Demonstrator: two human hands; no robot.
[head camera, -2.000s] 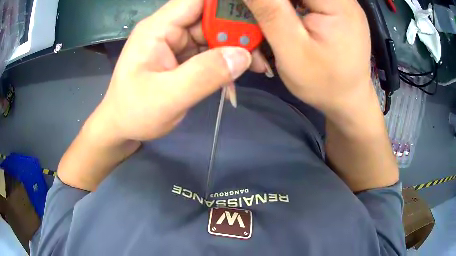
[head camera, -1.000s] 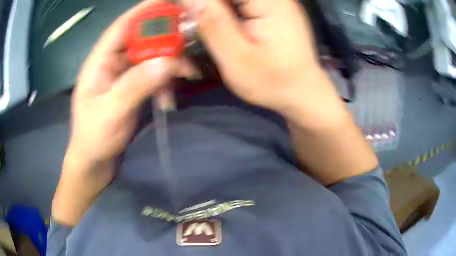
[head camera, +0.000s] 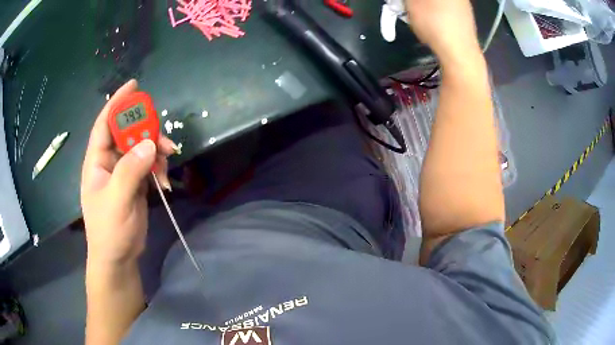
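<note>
My left hand (head camera: 114, 178) holds a red digital probe thermometer (head camera: 135, 113) at the left, its thumb on the body below the two grey buttons. The grey display faces up and shows digits. The thin metal probe stem (head camera: 177, 226) points down toward my shirt. My right hand (head camera: 438, 23) is stretched out to the top edge, beside a white crumpled cloth or glove (head camera: 389, 21). Its fingers are cut off by the frame edge, so what they touch is hidden.
A black corded screwdriver (head camera: 330, 57) lies across the green bench (head camera: 236, 84). Pink sleeves (head camera: 212, 17) are piled at the back. A cream-white stick (head camera: 50, 153) lies at left. Clear trays (head camera: 411, 145) sit beside my knees. A white box (head camera: 539, 30) is at upper right, a brown carton (head camera: 553, 242) below.
My right hand has left the thermometer and reached away to the upper right. My left hand still holds the thermometer, now further left and lower. The view has shifted, showing more of the bench.
</note>
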